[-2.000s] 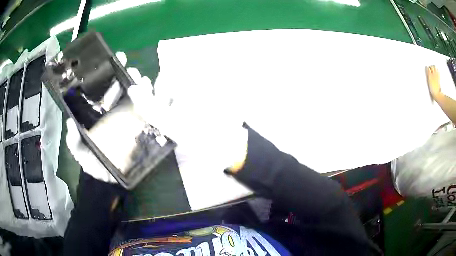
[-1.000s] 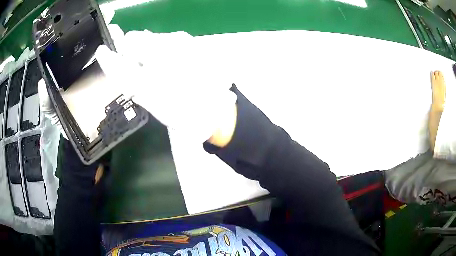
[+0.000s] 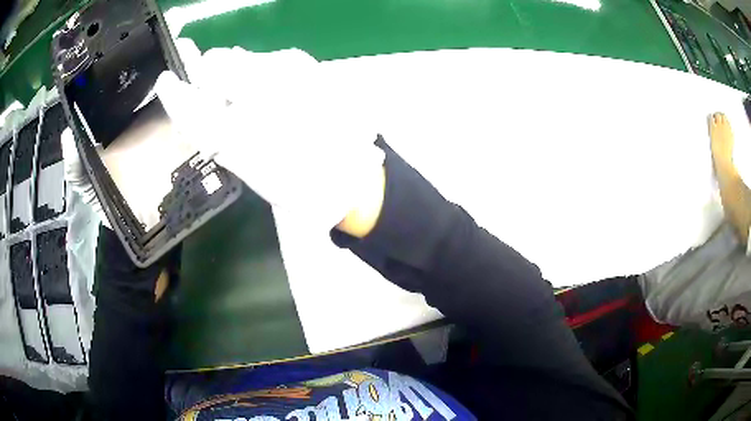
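A stack of dark phone frames (image 3: 198, 197) is held tilted at the upper left, camera holes at the top, a dark glossy patch in the upper half and a pale area below. My left hand (image 3: 80, 177), in a white glove, grips the stack's left edge from behind, mostly hidden. My right hand (image 3: 193, 107), in a white glove, lies at the stack's right edge with fingertips over its inner face. The glove blends into the white sheet, so its outline is hard to see.
A white cloth-lined tray (image 3: 80, 288) at left holds frames in two rows. A white sheet (image 3: 510, 164) covers the green bench (image 3: 235, 288) at right. Another person's bare hand and forearm (image 3: 723, 156) rest at the far right. A red crate (image 3: 601, 308) is below the bench edge.
Since two seconds ago the stack has moved up and left and turned more upright, with my right hand now over its inner face. Over the last second it has barely moved.
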